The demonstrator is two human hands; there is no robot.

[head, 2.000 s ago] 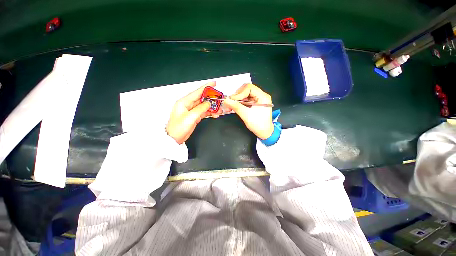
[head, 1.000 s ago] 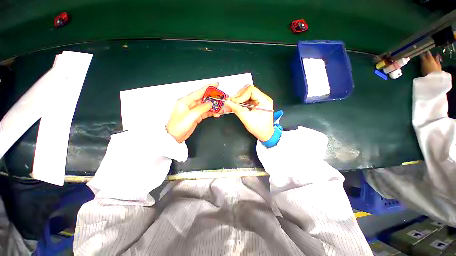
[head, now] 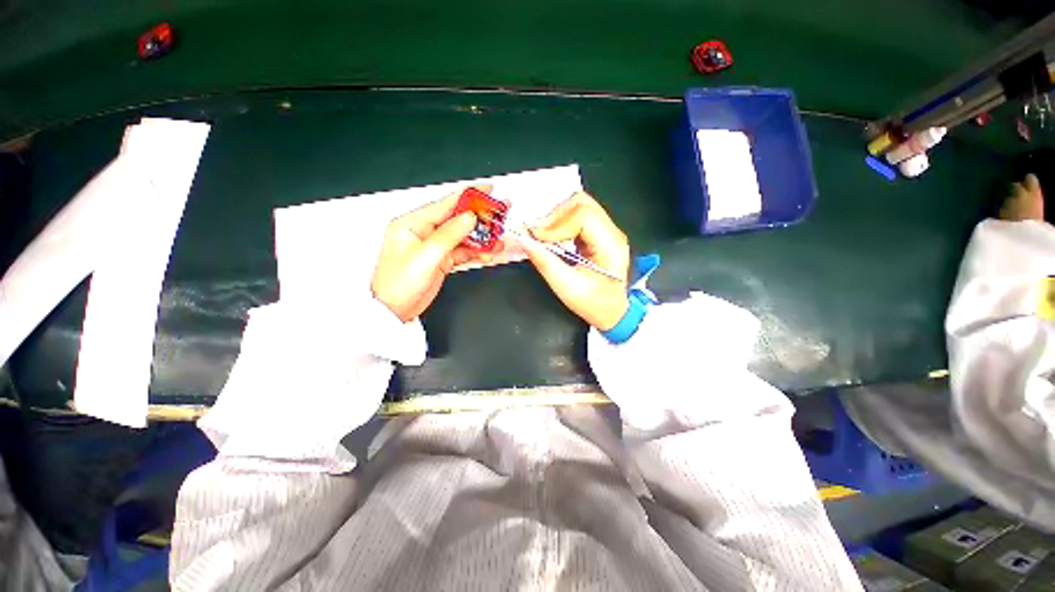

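Note:
My left hand (head: 414, 257) holds a small red unit (head: 482, 220) with a dark and silver inside, above a white strip (head: 336, 237) on the dark green mat. My right hand (head: 584, 260) holds thin metallic tweezers (head: 575, 257) like a pencil, their tip at the right side of the red unit. Whether the tip touches the unit or holds a piece is too small to tell. A blue band (head: 628, 316) is round my right wrist.
A blue bin (head: 789, 162) with white sheets (head: 729, 176) stands right of my hands. Two white strips (head: 125, 272) overlap at left. Red units (head: 712, 56) lie along the green belt (head: 428, 44). Small bottles (head: 916, 148) are by a metal post. Another person's sleeve (head: 1004, 301) is at far right.
My left hand with the red unit has shifted slightly left, and the unit and tweezers are tilted differently. The belt units moved right. The other person's arm came into view and moved right.

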